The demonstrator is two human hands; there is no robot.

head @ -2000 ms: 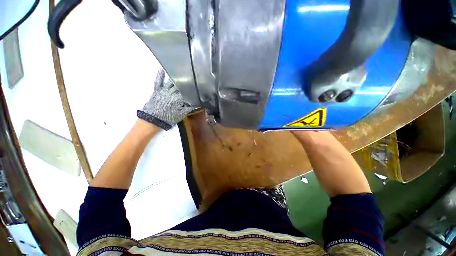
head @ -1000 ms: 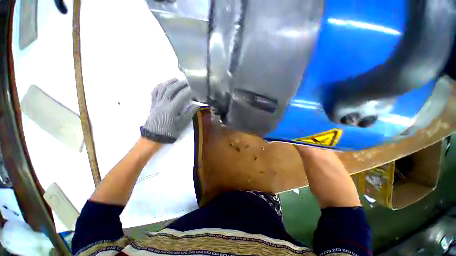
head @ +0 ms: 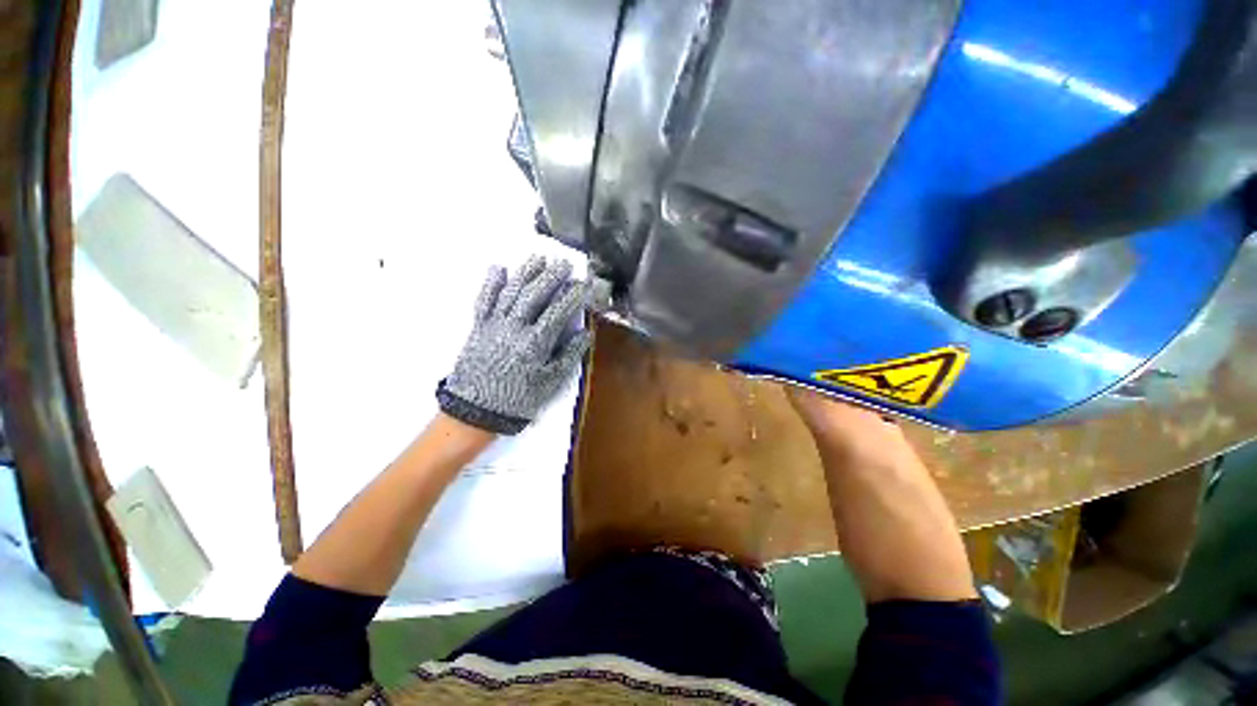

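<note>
The straight knife cutting machine [head: 772, 193], a large blue and grey motor with a yellow warning triangle, fills the upper right. My left hand [head: 521, 339], in a grey mesh glove with a dark wrist band, lies flat on the white paper marker [head: 400, 152], fingers a little apart, fingertips beside the lower edge of the motor. The fabric lay's dark edge [head: 575, 476] runs down from there. My right forearm reaches under the motor, and my right hand is hidden behind it. The knife and base plate are hidden under the motor.
A long wooden ruler [head: 276, 276] and several flat beige slabs [head: 168, 276] lie on the paper at the left. The brown table [head: 689, 469] shows small dark scraps. An open carton [head: 1130, 552] with yellow tape stands on the green floor at the right.
In the picture, the machine, paper and ruler have shifted right. My gloved hand, partly behind the motor earlier, now shows fully on the paper, its fingers more apart.
</note>
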